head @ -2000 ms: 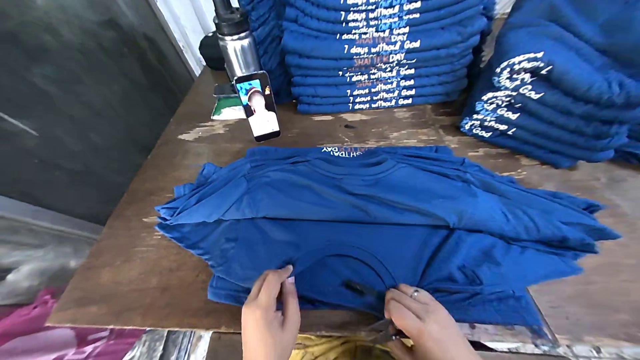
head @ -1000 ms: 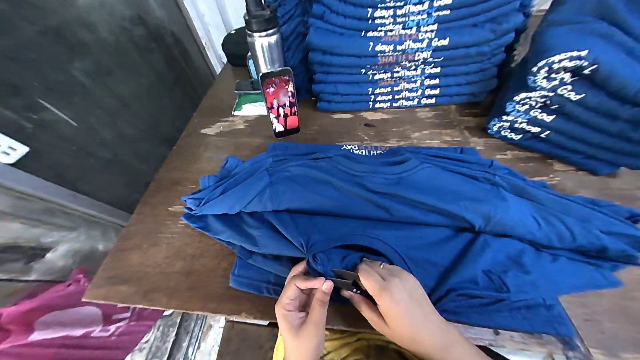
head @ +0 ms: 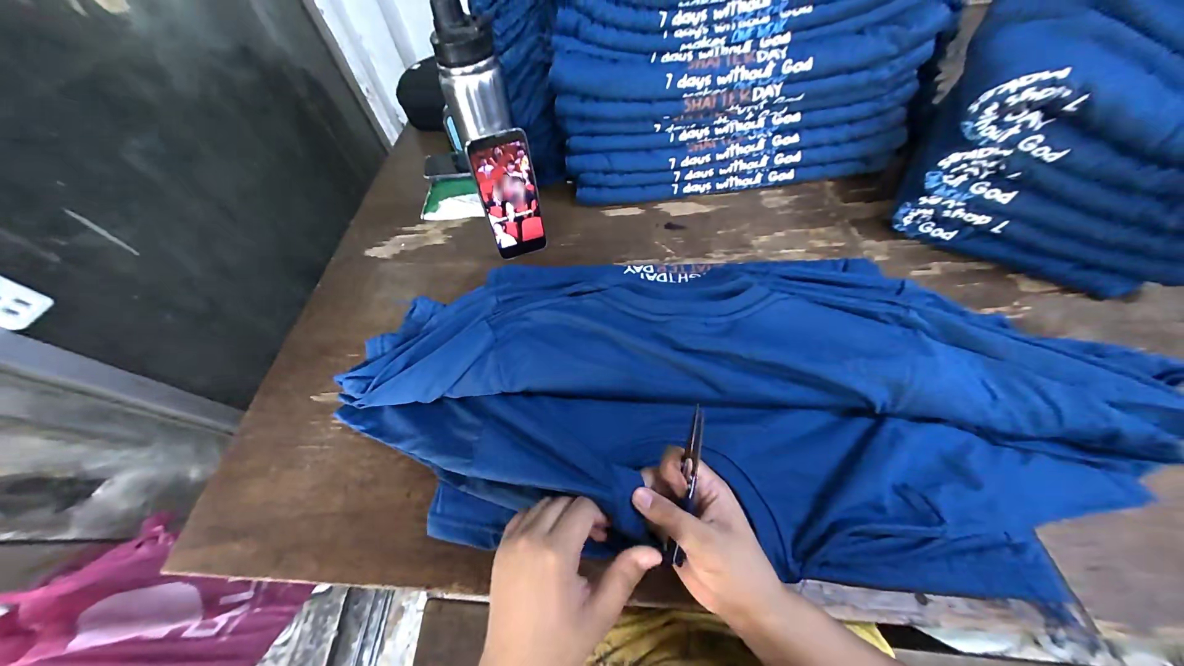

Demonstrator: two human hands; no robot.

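Blue T-shirts (head: 786,361) lie spread in a layered pile on the wooden table, with a neckline toward the near edge. My right hand (head: 708,536) holds small dark thread snips (head: 692,462), blades pointing away from me, and its thumb and a finger pinch the shirt fabric by that neckline. At the same fabric, just to the left, is my left hand (head: 569,555), its fingers curled over the cloth and its thumb reaching toward the right hand. Whether the left fingertips grip the cloth is partly hidden.
Folded blue shirts with printed lettering stand in tall stacks (head: 731,111) at the back and back right (head: 1045,157). A phone (head: 509,194) leans against a steel bottle (head: 474,97). The wooden table (head: 277,481) ends near my wrists; pink cloth (head: 157,601) lies lower left.
The snips, pointing left toward my left hand a second ago, now point away from me. My left hand has turned from pinching the neckline to curling over the fabric.
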